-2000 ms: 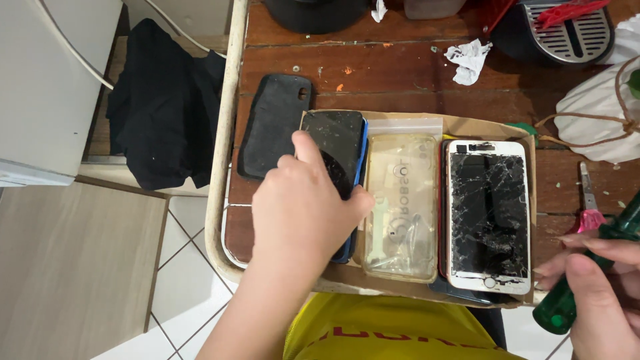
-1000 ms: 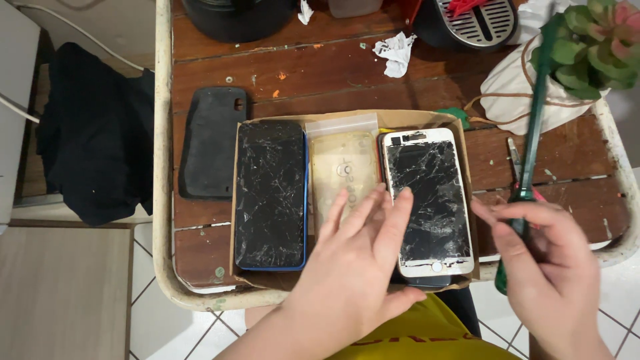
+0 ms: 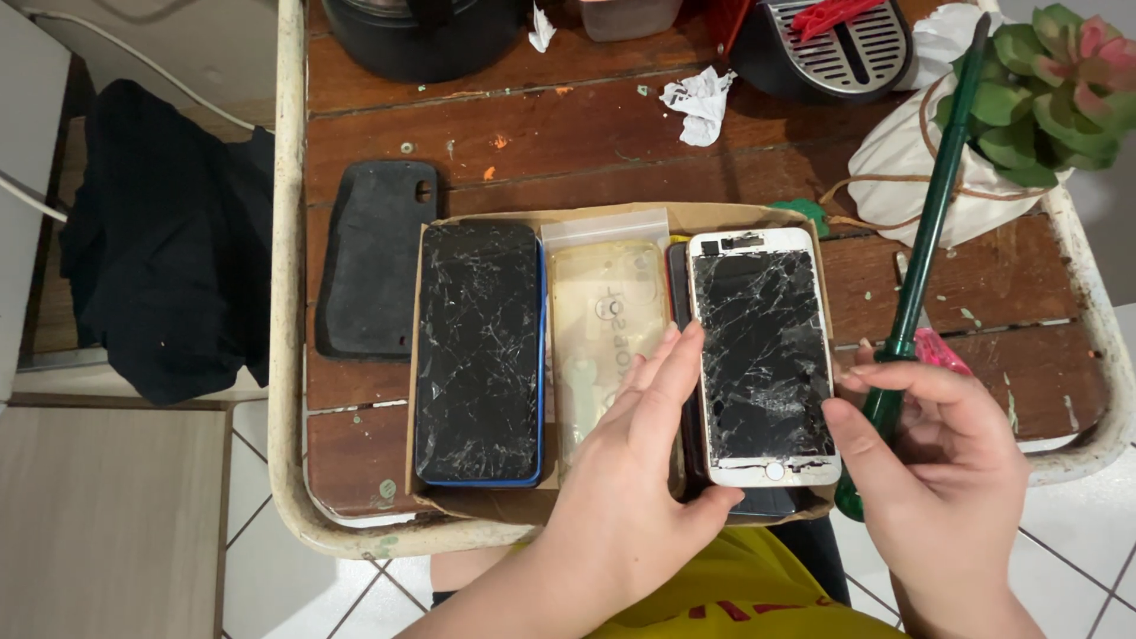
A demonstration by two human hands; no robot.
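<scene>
A shallow cardboard box [image 3: 612,213] holds a black phone [image 3: 479,355] with a cracked screen and blue edge, a yellowed clear phone case [image 3: 608,311] in a plastic bag, and a white phone [image 3: 763,355] with a shattered screen. My left hand [image 3: 639,461] lies over the bagged case, fingertips at the white phone's left edge. In my right hand [image 3: 932,461] is a long green tool [image 3: 927,240] with a tapered shaft, its kind unclear; the thumb is at the phone's right edge. A black phone case [image 3: 377,257] lies left of the box.
The wooden tray table [image 3: 568,142] has a raised white rim. Crumpled paper [image 3: 701,105], a red and black appliance [image 3: 830,53] and a potted succulent [image 3: 1047,98] stand behind the box. A pink-handled tool [image 3: 941,351] lies at right. Black cloth [image 3: 169,240] hangs at left.
My left hand has moved right, from the black phone to the bagged case and the white phone's edge. My right hand and the green tool have come to the white phone's right side.
</scene>
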